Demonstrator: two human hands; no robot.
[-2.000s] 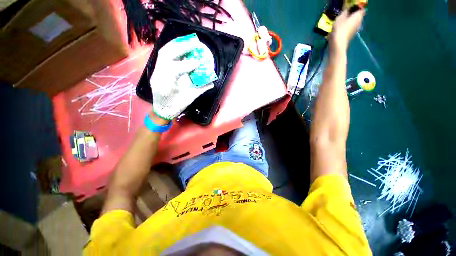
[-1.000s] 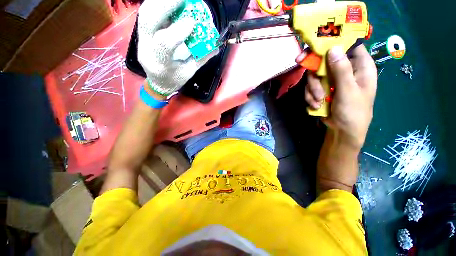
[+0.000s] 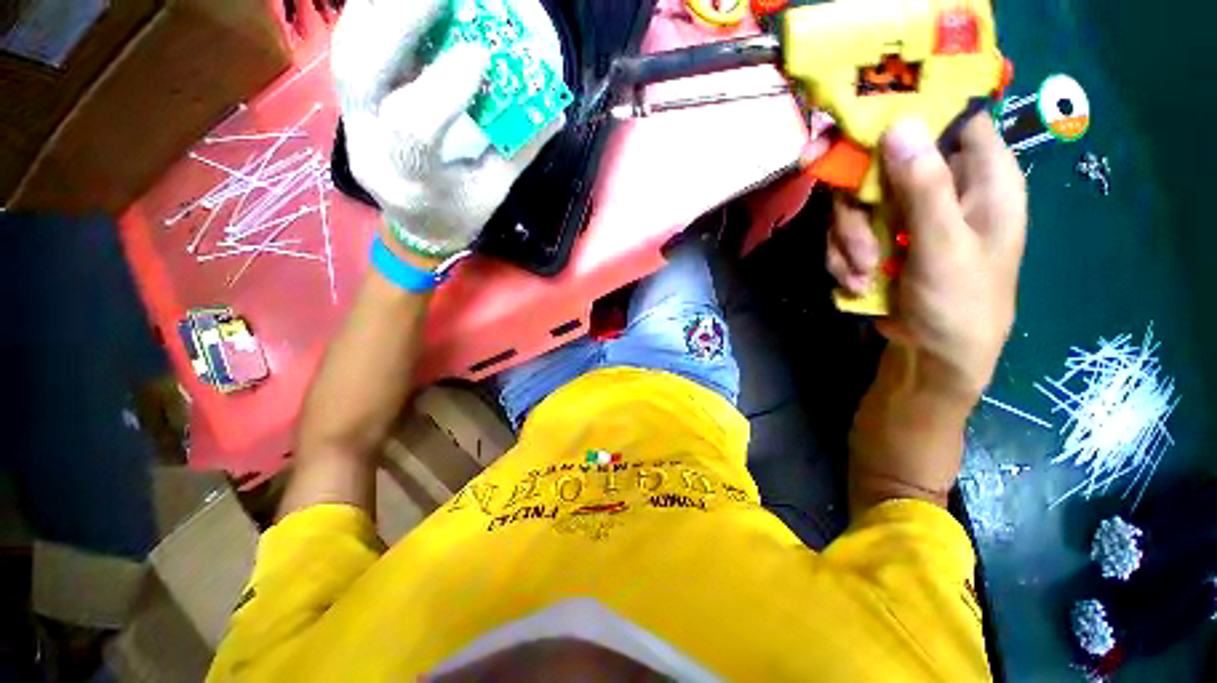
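Note:
My left hand (image 3: pixel 425 134), in a white knit glove, holds a green printed circuit board (image 3: pixel 514 87) with light traces, over the black housing (image 3: pixel 567 200). The glove hides part of the board and the housing. My bare right hand (image 3: pixel 934 240) grips the yellow soldering gun (image 3: pixel 881 67) by its handle, thumb on its side and fingers around the grip. The gun's dark barrel and thin feed tube point left at the board. The tip is near the board's right edge; I cannot tell whether it touches.
White thin strips lie on the red surface (image 3: pixel 287 320) and in a pile (image 3: pixel 1114 400) on the green bench (image 3: pixel 1054 294). A small component assembly (image 3: pixel 223 350) sits at the near left corner. A solder spool (image 3: pixel 1064 107) is at right, scissors (image 3: pixel 717 11) at top, a carton (image 3: pixel 147 100) at upper left.
My right hand has come back from the far bench with the yellow gun, its tip now by the board. In the last second the gun's tip has drawn slightly off the board.

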